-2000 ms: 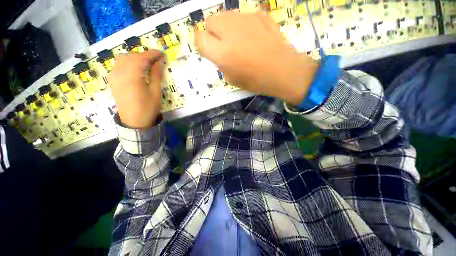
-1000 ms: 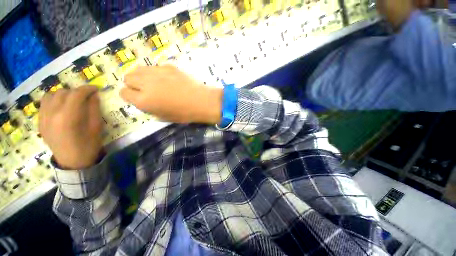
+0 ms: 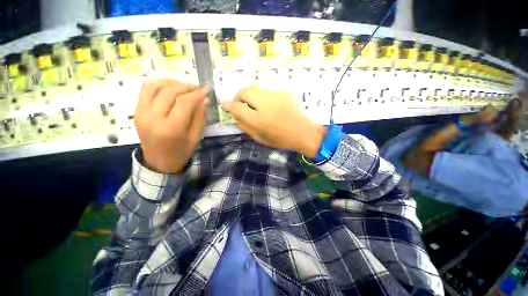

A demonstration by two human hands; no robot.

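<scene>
Two pale yellow circuit board panels lie end to end, the left panel (image 3: pixel 87 107) and the right panel (image 3: pixel 278 81), with a narrow grey gap strip (image 3: pixel 205 66) between them. Yellow-taped transformers (image 3: pixel 266 45) with black ends line their far edges. My left hand (image 3: pixel 169 124) is bare, over the left panel's right end, thumb and fingertips together beside the gap. My right hand (image 3: pixel 269 118) is over the right panel's left end, fingertips pinched near the gap. Whether either holds a tiny part is too blurred to tell.
A blue wrist strap (image 3: pixel 329 143) on my right wrist has a thin blue cord (image 3: pixel 347 68) rising across the boards. Bins with blue parts (image 3: pixel 142 7) and grey parts (image 3: pixel 211 6) stand behind. Another person's blue sleeve (image 3: pixel 483 173) and hands are at the right.
The view has swung, bringing the gap between panels to the centre. My hands have moved from the transformer row to either side of this gap. The other person's arm appears lower.
</scene>
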